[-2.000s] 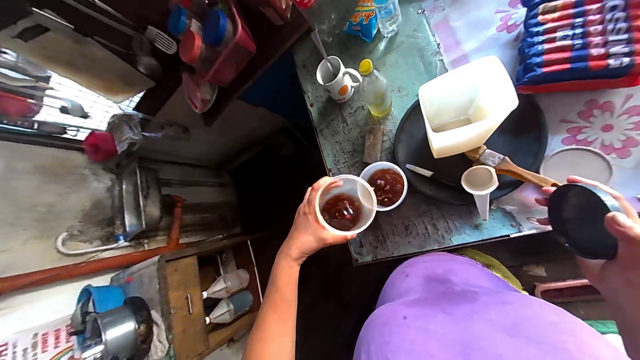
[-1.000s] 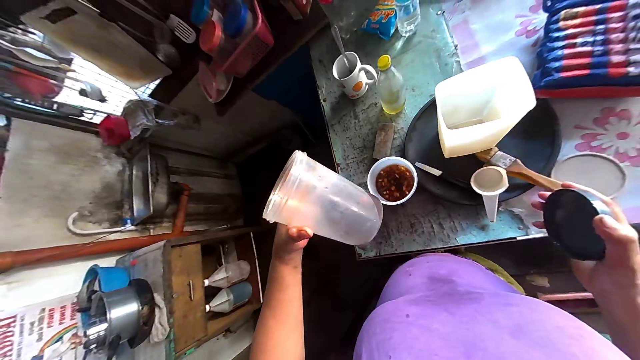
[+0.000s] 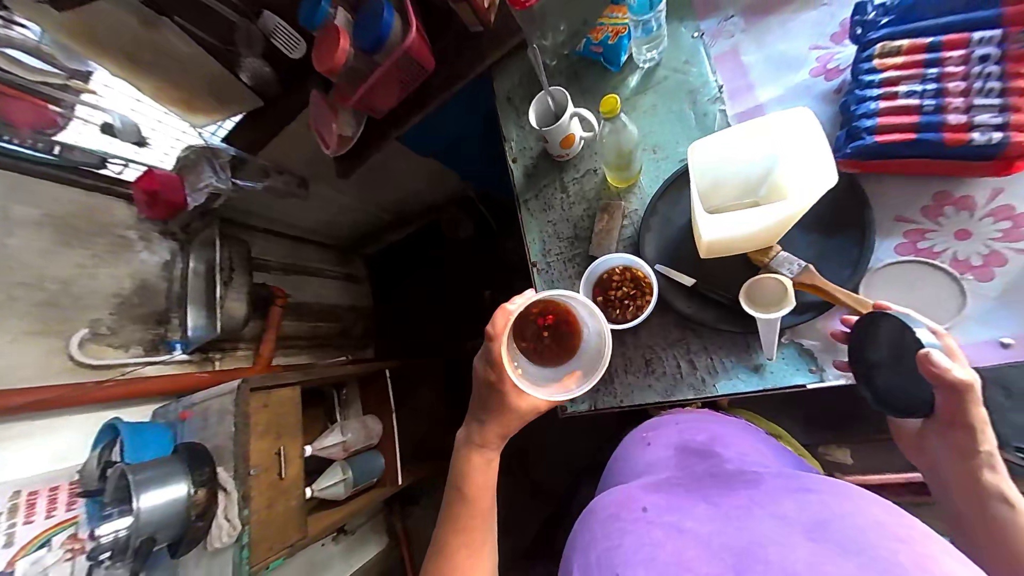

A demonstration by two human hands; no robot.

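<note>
My left hand (image 3: 500,376) grips a clear plastic container (image 3: 588,352) with dark red-brown liquid in it, its mouth facing me. Just beyond it, at the table's edge, stands a white tub (image 3: 621,291) of brown sauce with pale bits. A black round lid (image 3: 890,365) is held in my right hand (image 3: 952,384), near the wooden handle of a brush (image 3: 824,286). That brush lies on a black round tray (image 3: 668,232), beside a square whitish plastic container (image 3: 760,184). A white plastic funnel or scoop (image 3: 766,300) is at the tray's near rim.
Farther back on the green table (image 3: 552,216) stand a mug with a spoon (image 3: 562,124), a yellow-capped bottle (image 3: 620,144) and a water bottle (image 3: 648,32). A flat white lid (image 3: 914,292) and a blue-red package (image 3: 932,96) lie at right. Pots (image 3: 152,496) are at lower left.
The container in my left hand, lying sideways one second ago, now has its mouth turned toward me, with the liquid visible inside. My right hand still holds the black lid.
</note>
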